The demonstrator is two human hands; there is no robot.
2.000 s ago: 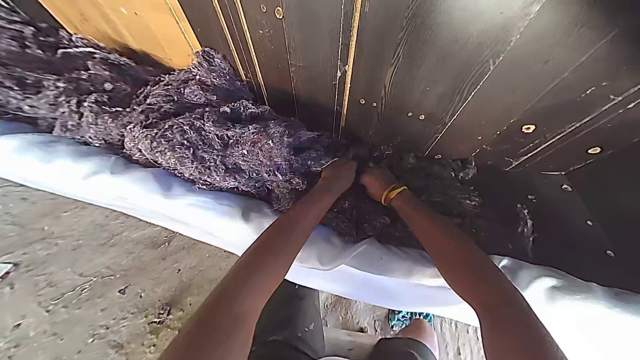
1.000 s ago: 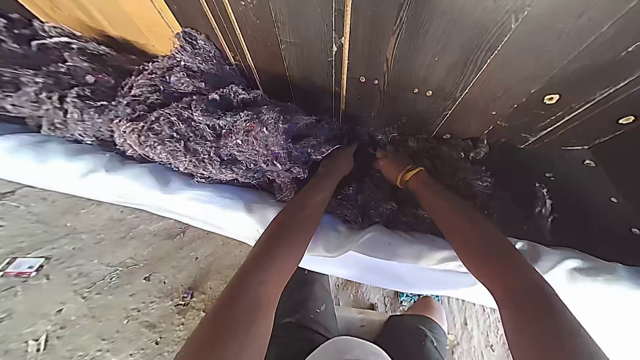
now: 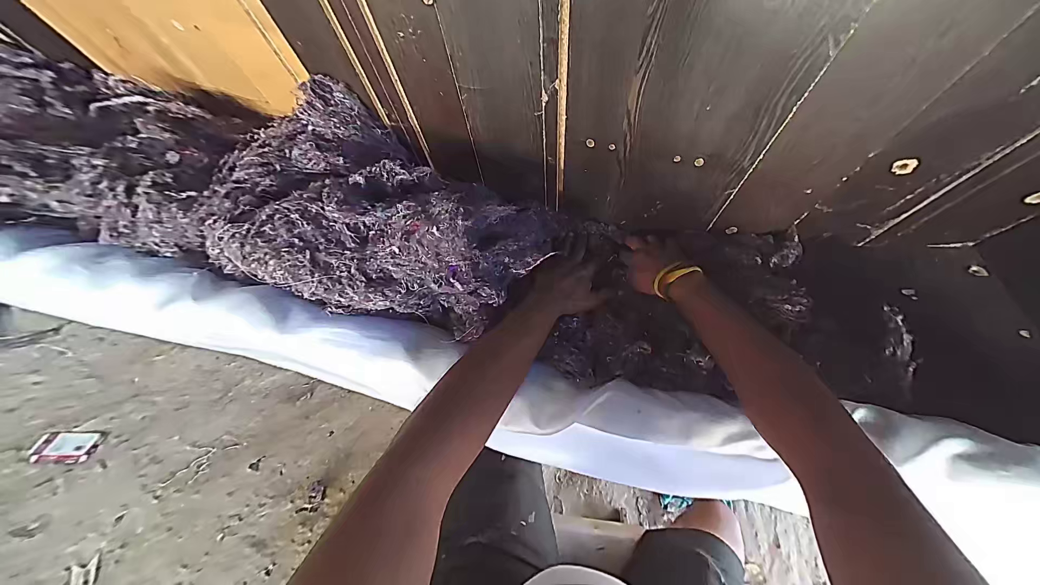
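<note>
A long heap of grey-purple shredded fibre (image 3: 357, 236) lies along a dark wooden plank wall (image 3: 691, 106), on white cloth (image 3: 390, 357). My left hand (image 3: 569, 280) presses into the fibre near the middle, fingers spread and partly sunk in dark tufts. Just to its right, my right hand (image 3: 650, 264), with a yellow band at the wrist, touches the fibre close to the foot of the wall. Its fingertips are hidden in shadow and fibre, so its hold cannot be told.
A rolled edge of the cloth runs along the near side, above a bare dirt floor (image 3: 203, 455). A small red and white packet (image 3: 67, 447) lies on the floor at left. My knees are below the cloth. An orange-yellow panel (image 3: 179, 41) is at upper left.
My left hand, a closed fist in the earlier frames, has opened out over the fibre. My right hand stays close beside it.
</note>
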